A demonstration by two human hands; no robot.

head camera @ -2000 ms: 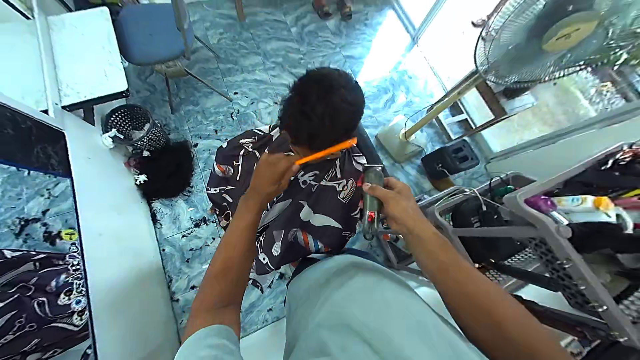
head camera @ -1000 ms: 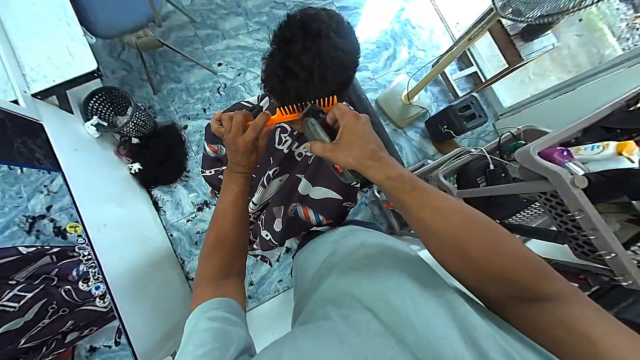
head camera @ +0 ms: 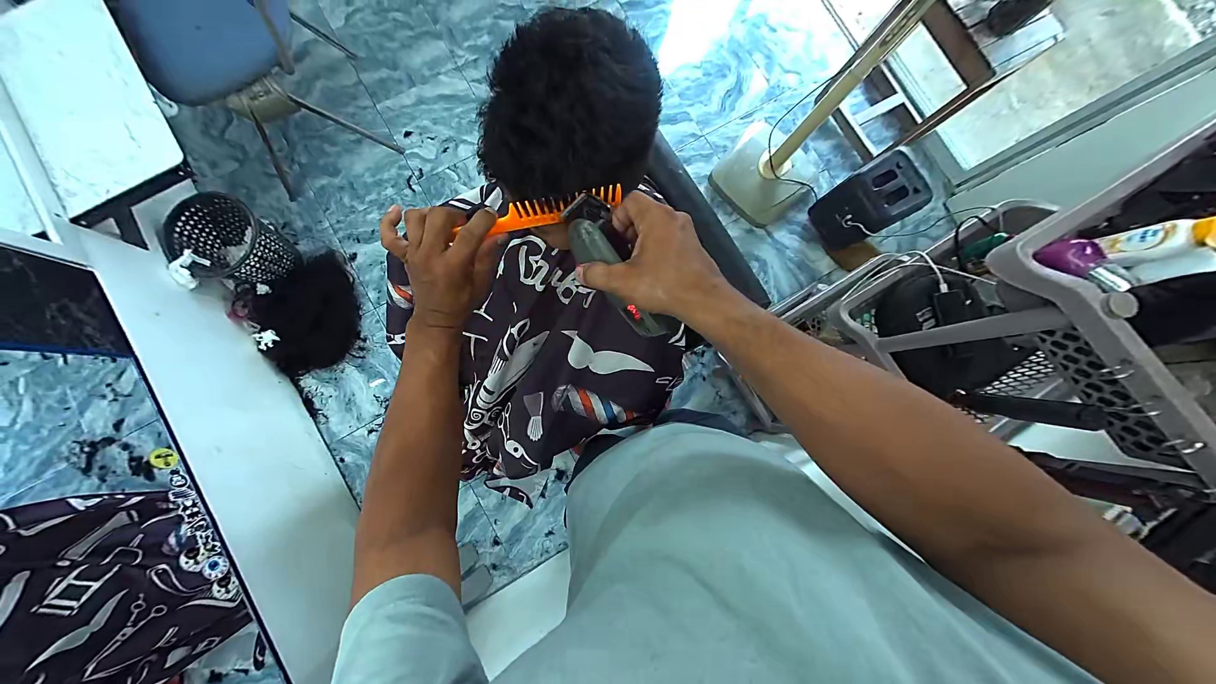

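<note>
My left hand (head camera: 442, 261) grips one end of an orange comb (head camera: 521, 218), whose teeth point up at the lower edge of a seated person's dark hair (head camera: 572, 95). In my right hand (head camera: 665, 252) is an electric hair clipper (head camera: 598, 245) with a dark green, partly clear body and a small red lit display. The clipper's blade end lies against the comb's teeth, near the comb's far end. A dark barber cape (head camera: 560, 370) with a white print of moustaches, scissors and razors covers the person's shoulders and back. The skin behind the comb is mostly hidden.
To the right stand a grey trolley (head camera: 1073, 275) with bottles and cables, a fan's base (head camera: 760, 176) and a black power box (head camera: 872, 199). At left are a mirror's white ledge (head camera: 237, 456), a perforated bin (head camera: 228, 237), a pile of hair (head camera: 318, 313) and a blue chair (head camera: 204, 47).
Two seconds ago the clipper was apart from the comb, to its right; by one second ago it had met the comb. Since then both hands have kept nearly the same pose.
</note>
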